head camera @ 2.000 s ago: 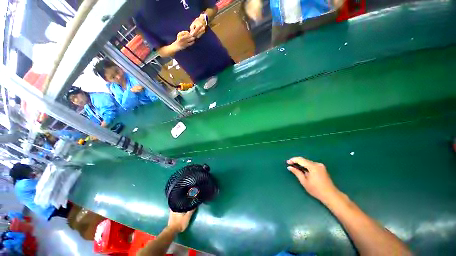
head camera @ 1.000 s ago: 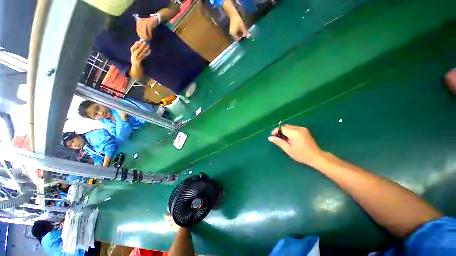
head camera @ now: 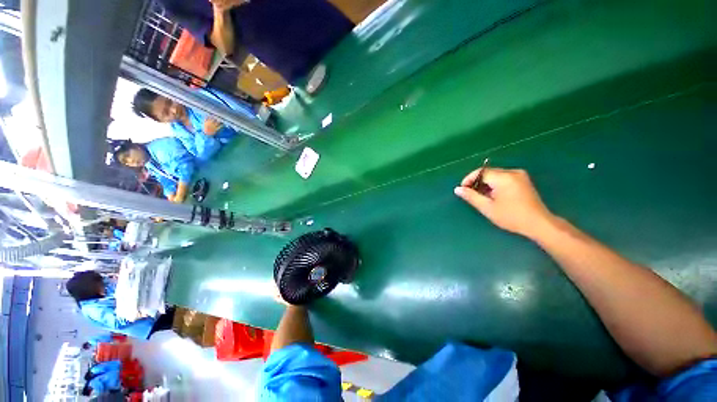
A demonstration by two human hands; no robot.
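Observation:
My right hand (head camera: 507,198) is over the green bench and holds a thin dark pen-like tool (head camera: 481,179) between thumb and fingers, its tip pointing up. A black round desk fan (head camera: 316,265) with a spiral grille stands near the bench's front edge. My left hand (head camera: 284,301) is behind and below the fan, mostly hidden by it; only a bit by the wrist shows, so its grip cannot be told.
A white flat device (head camera: 307,162) lies on the green belt (head camera: 440,126). A grey disc (head camera: 317,79) and small white scraps lie nearby. A metal post (head camera: 259,225) stands left of the fan. People in blue smocks and one in dark clothing are across the bench.
The view has shifted and tilted. My right hand still holds the tool, now more upright than in the earliest frame. My left hand has become mostly hidden behind the fan.

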